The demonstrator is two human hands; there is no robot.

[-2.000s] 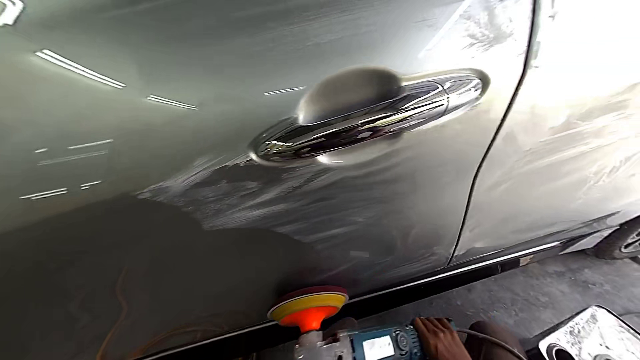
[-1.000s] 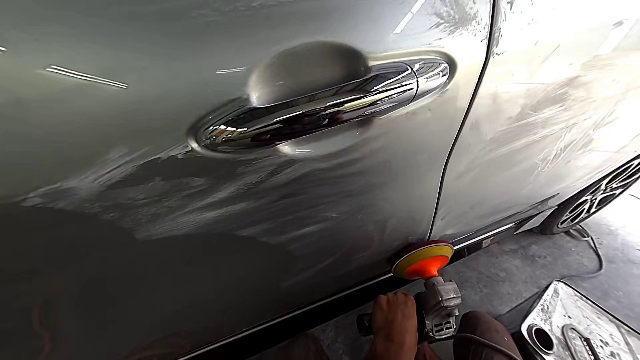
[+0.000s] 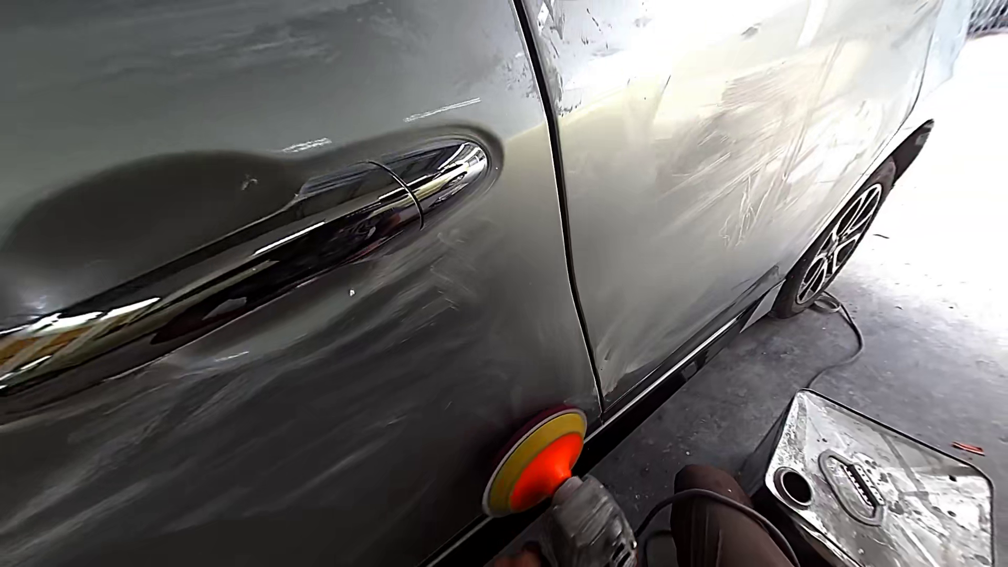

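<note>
A handheld rotary polisher, with an orange and yellow backing pad, is at the bottom centre. Its pad is against the lower part of a dark grey car door, beside the door gap. Just a small part of my left hand shows at the bottom edge, at the polisher's left side; most of it is cut off. My right hand is out of view. Above the pad, a chrome door handle runs across the left half of the view. Pale smears mark the paint below the handle.
A second door panel with whitish streaks and a wheel lie to the right. A stained metal can is on the concrete floor at lower right. My knee is beside it, with a cord across it.
The polisher has moved right along the lower door, from below the handle to near the door gap, and its body has turned. The view has shifted right and closer to the door.
</note>
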